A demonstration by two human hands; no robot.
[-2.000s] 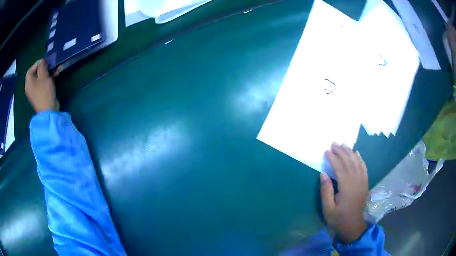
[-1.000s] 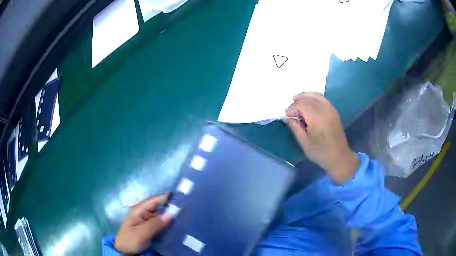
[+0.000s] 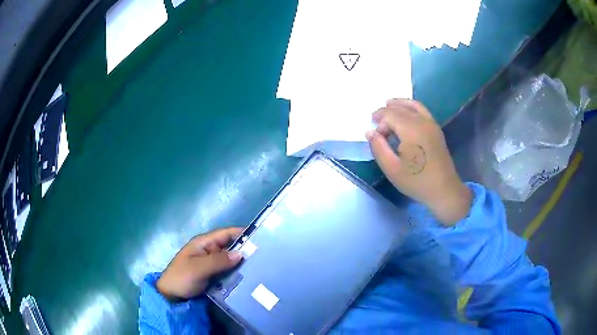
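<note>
My left hand point(image 3: 201, 264) grips the left edge of a flat grey-blue panel point(image 3: 314, 242), which lies tilted over my lap and the table edge. White squares show on its face, some washed out by glare. My right hand point(image 3: 419, 157) pinches the near right corner of a white bag point(image 3: 347, 111) with a black triangle mark. The bag's near edge is lifted a little, and the panel's top corner is right at it; I cannot tell whether they touch. More white bags point(image 3: 452, 23) with jagged, fanned edges lie behind it.
Dark panels on white sheets point(image 3: 49, 141) lie along the far left. A white rectangle point(image 3: 134, 29) lies at the upper left. Silvery stacked edges point(image 3: 33, 317) show at the lower left. A crumpled clear bag point(image 3: 537, 141) is at the right, above grey floor with a yellow line.
My left hand first reached to the panels at the upper left, then brought one to my lap; its top is now at the bag. My right hand has pulled the top bag nearer and holds its corner.
</note>
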